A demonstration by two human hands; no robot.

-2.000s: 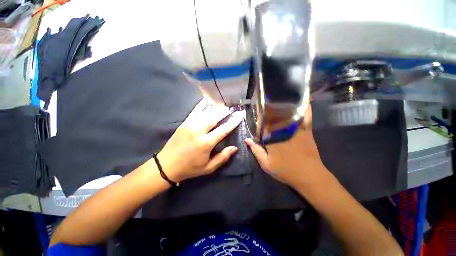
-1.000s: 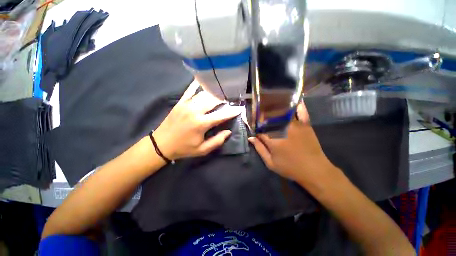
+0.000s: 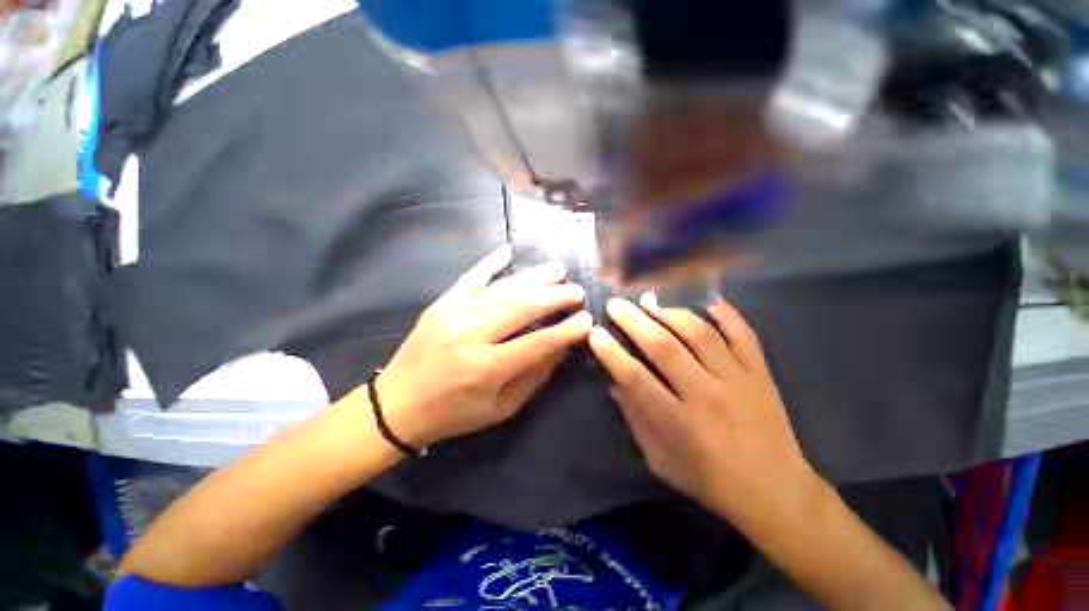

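Observation:
A large charcoal-black garment panel (image 3: 275,227) lies across the machine table. My left hand (image 3: 490,352) rests on it with fingertips just below the presser foot area (image 3: 559,191). My right hand (image 3: 705,400) lies flat on the cloth, its fingertips beside the left ones. Both hands have fingers spread a little and hold nothing that shows. A placket strip under my fingers is hard to make out. The sewing machine head (image 3: 525,102) and its metal guard (image 3: 705,167) are blurred. Bright lamp glare covers the cloth at the needle.
Loose dark cut pieces (image 3: 161,60) lie at the upper left. A neat dark pile (image 3: 54,310) sits at the left table edge. The table's grey front edge (image 3: 215,418) carries a printed scale. A blue support (image 3: 1013,525) stands below right.
The view is closer to the machine head and blurred there. My hands have moved back from the needle. My right hand has come out from behind the guard and lies flat.

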